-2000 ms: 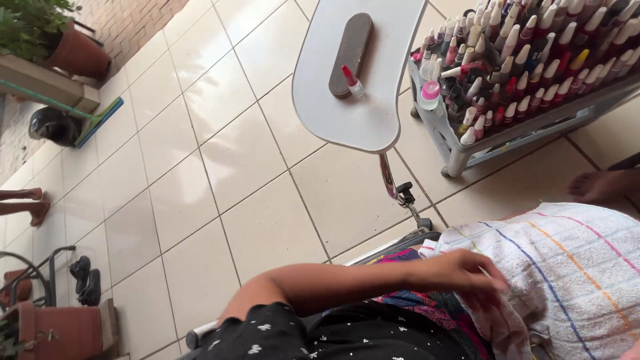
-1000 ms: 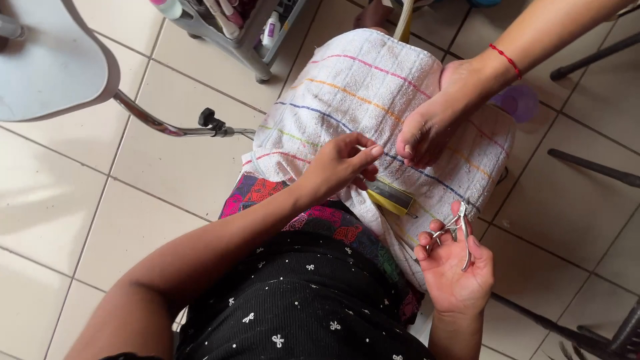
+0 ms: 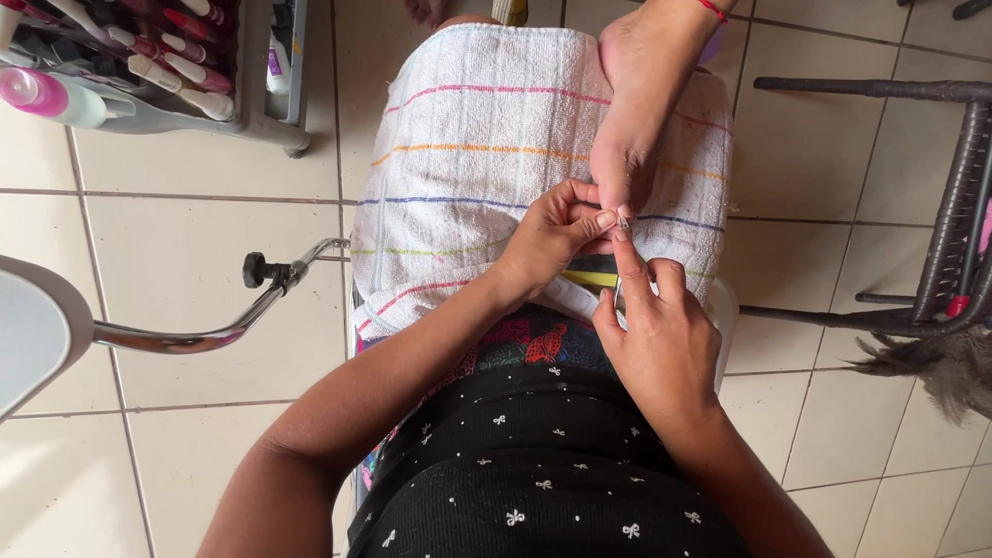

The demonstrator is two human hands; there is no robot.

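Note:
Another person's bare foot (image 3: pixel 632 132) rests on a white striped towel (image 3: pixel 480 116) spread over my lap. My left hand (image 3: pixel 558 232) grips a toe at the tip of that foot between thumb and fingers. In my right hand (image 3: pixel 659 318) is a pair of metal nippers (image 3: pixel 619 298), mostly hidden by the fingers, with its tip against the same toe. Whether the jaws are open or shut cannot be seen. A yellow and black object (image 3: pixel 589 277) lies under a towel fold between my hands.
A grey cart (image 3: pixel 263 116) full of nail polish bottles (image 3: pixel 178 70) stands at the upper left. A grey tray (image 3: pixel 39 325) on a bent chrome arm (image 3: pixel 232 329) reaches in from the left. A dark chair frame (image 3: pixel 949 209) and a feathery thing (image 3: pixel 938 364) are at the right.
My left hand has moved from above the towel onto the toe. My right hand, palm up with the nippers a second ago, has turned over and come to the toe. The view has shifted greatly.

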